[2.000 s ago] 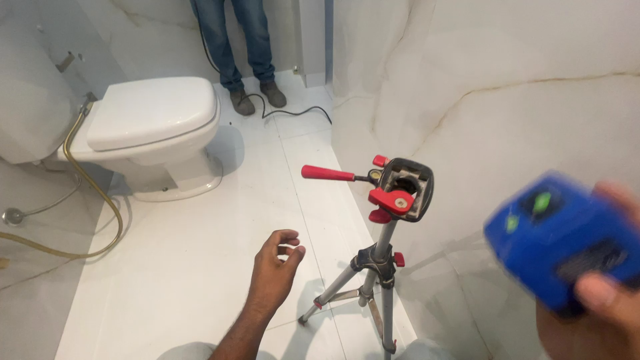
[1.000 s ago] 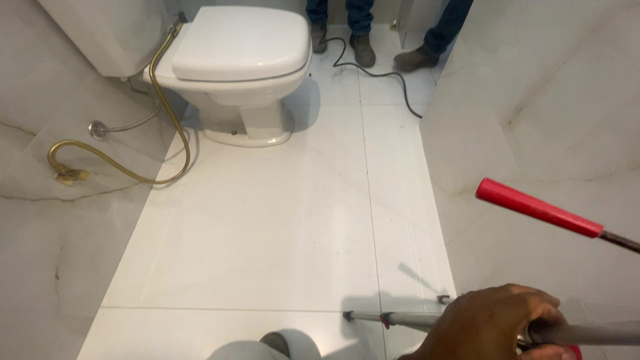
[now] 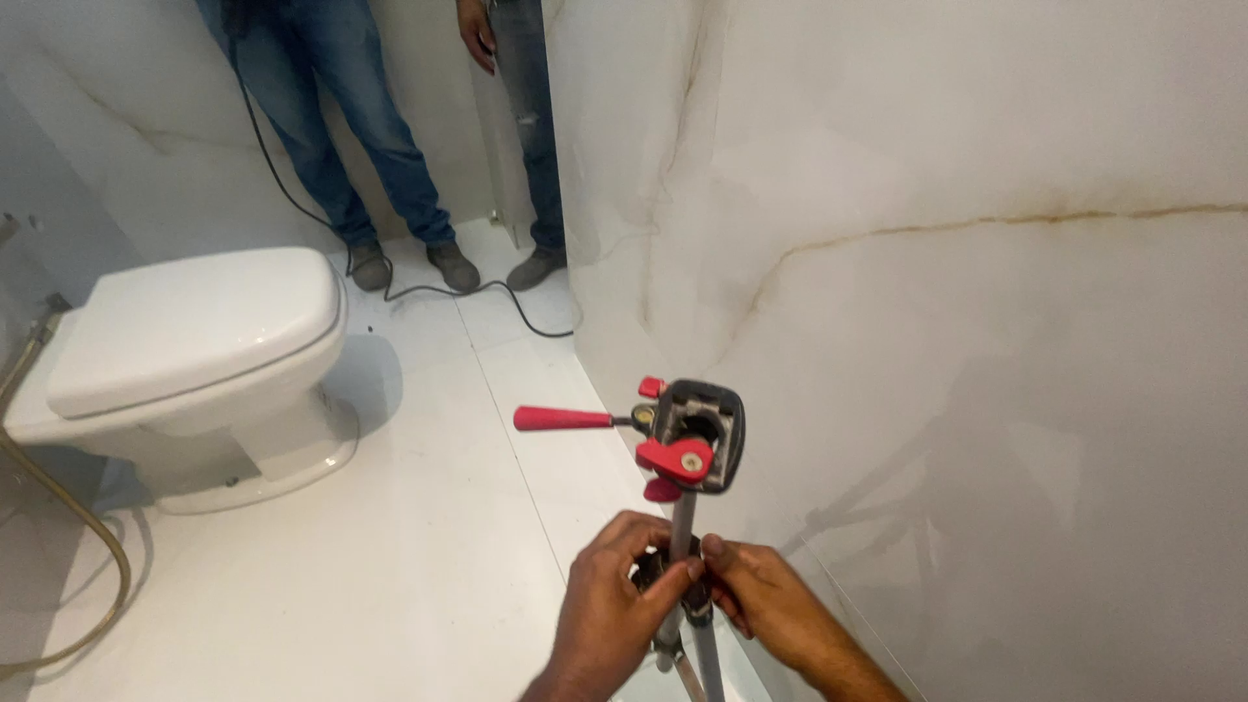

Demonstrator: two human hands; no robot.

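Note:
A camera tripod stands on the tiled floor close to the right wall. Its black head point(image 3: 726, 439) has red knobs and an empty mount, and a red-gripped pan handle point(image 3: 564, 418) points left. Below the head, my left hand point(image 3: 619, 600) wraps the tripod's collar point(image 3: 694, 575) beside the grey centre column point(image 3: 683, 522). From the other side, my right hand point(image 3: 765, 604) has its thumb and fingers on the same collar; its fingertips are partly hidden. The lower legs run out of the frame at the bottom.
A white toilet point(image 3: 205, 331) stands at left, with a beige hose point(image 3: 112, 556) beside it. Two people in jeans stand at the back, their shoes point(image 3: 453, 266) near a black cable point(image 3: 517, 300) on the floor. A marbled wall point(image 3: 926, 341) rises close at right.
The blue device held in my right hand two seconds ago is out of view. Both hands are now on the tripod's collar. The view has swung since one second ago.

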